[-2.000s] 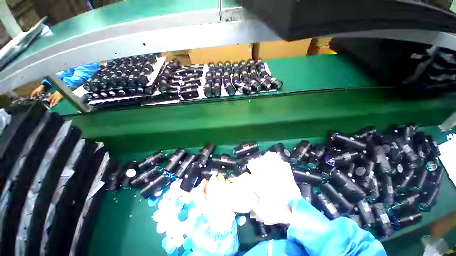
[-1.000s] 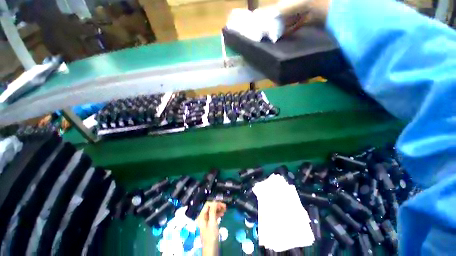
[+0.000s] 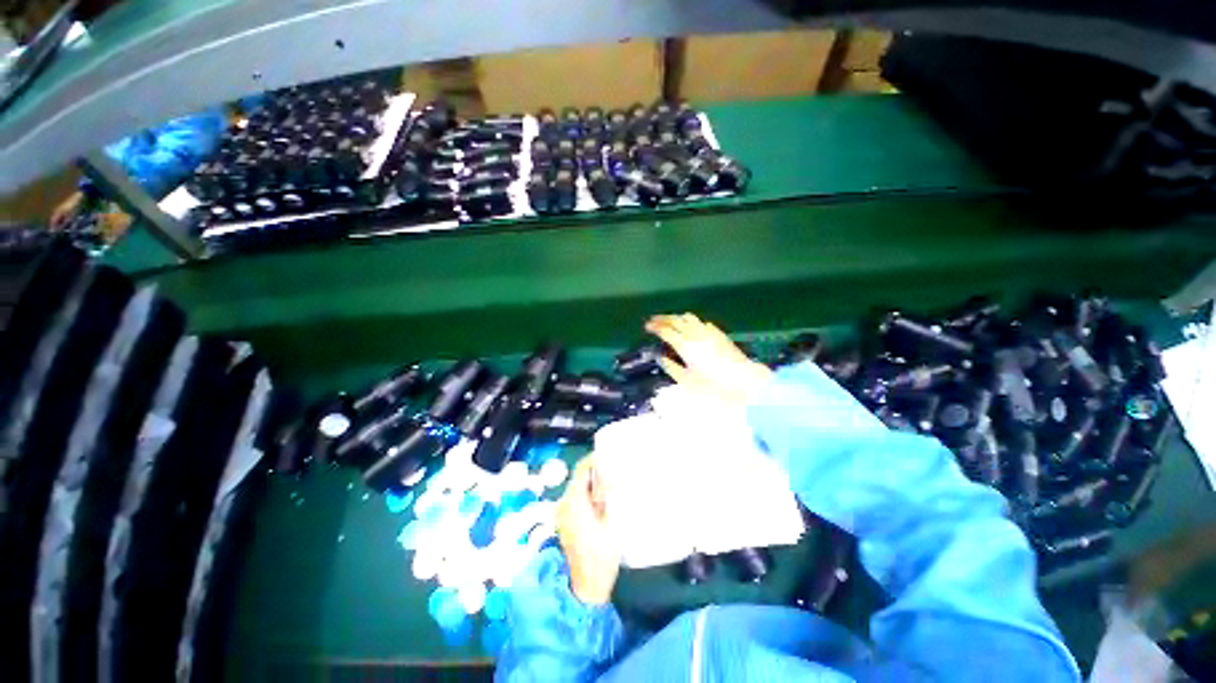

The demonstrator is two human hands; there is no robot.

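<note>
A white sheet or pouch stack (image 3: 700,487) lies across the front middle, slightly turned. My left hand (image 3: 587,531) is at its left edge, with the fingers around that edge. My right hand (image 3: 703,358) is above its far edge, fingers apart, with the fingertips beside a black cylinder (image 3: 640,359). I cannot tell whether they touch it. White and pale blue discs (image 3: 478,527) lie scattered left of my left hand. More black cylinders (image 3: 454,387) lie loose behind the discs. My right sleeve hides part of the cylinders.
A loose heap of black cylinders (image 3: 1020,407) lies at right, beside white paper (image 3: 1194,387). Tall black trays (image 3: 127,494) lean at left. Lined-up units (image 3: 614,160) stand on the raised back level. A grey shelf edge (image 3: 334,67) crosses the top.
My right hand has come down from the upper shelf to the bench behind the white sheet. My left hand has moved from the discs to the sheet, which now sits turned and further left.
</note>
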